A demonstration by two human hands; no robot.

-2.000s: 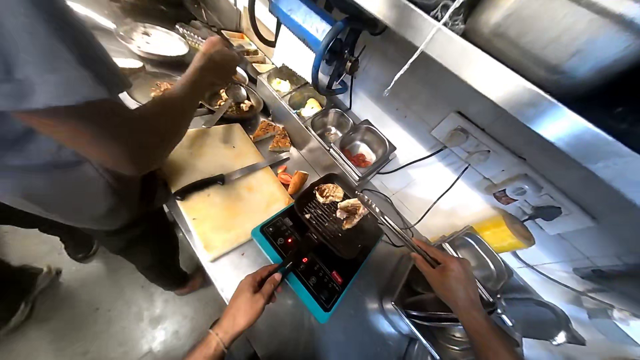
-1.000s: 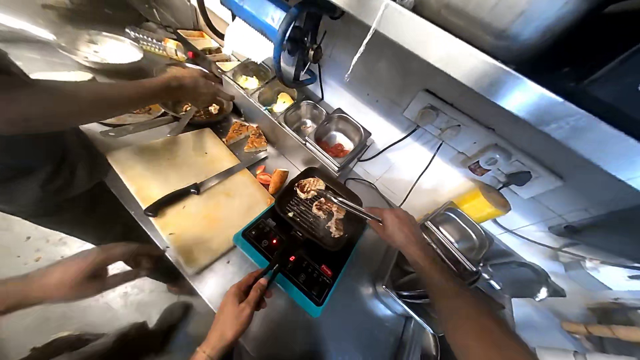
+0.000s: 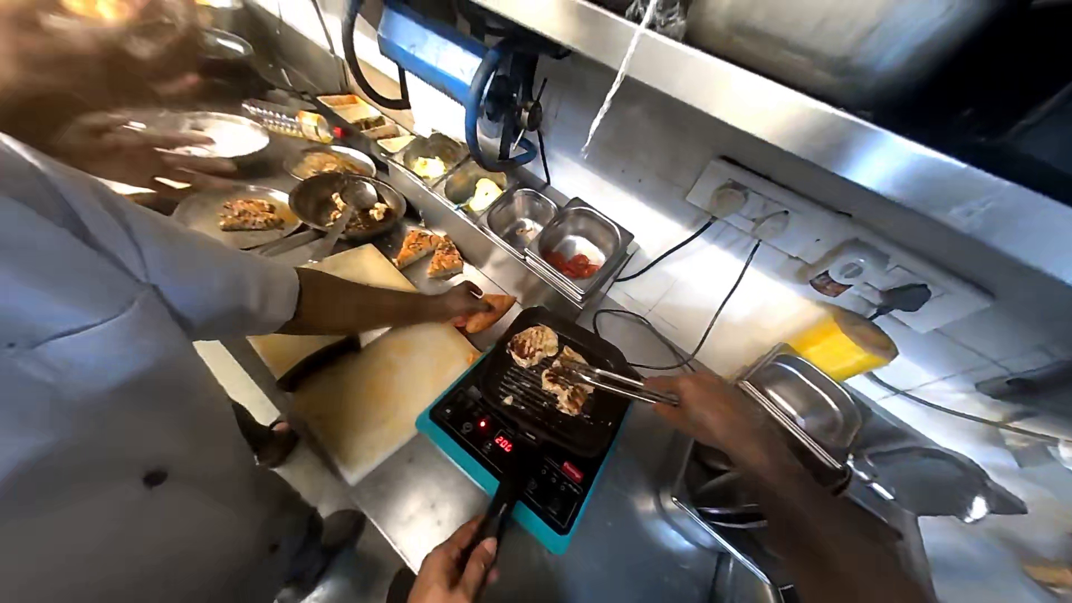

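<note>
My left hand (image 3: 459, 563) grips the black handle of a ridged grill pan (image 3: 512, 394), which sits on an induction cooktop (image 3: 548, 521) with a teal edge. Metal tongs (image 3: 615, 383) are in my right hand (image 3: 699, 406), their tips on the nearer of two browned pieces of meat (image 3: 566, 387). The other piece of meat (image 3: 533, 345) lies beside it in the pan. Left of the cooktop is a cutting board (image 3: 385, 398). A co-worker's hand (image 3: 465, 303) is on an orange-brown piece of food (image 3: 492, 313) just behind the pan.
The co-worker's arm (image 3: 360, 314) crosses the board over a knife with a black handle (image 3: 316, 364). Steel containers (image 3: 586, 239) stand along the wall. Bread pieces (image 3: 444, 258) and a frying pan (image 3: 310, 201) lie farther back. Cables hang behind the cooktop; steel trays (image 3: 804, 402) stand at right.
The co-worker has leaned in from the left and now touches the orange-brown food beside the board. My left hand stays on the pan handle and my right hand keeps hold of the tongs.
</note>
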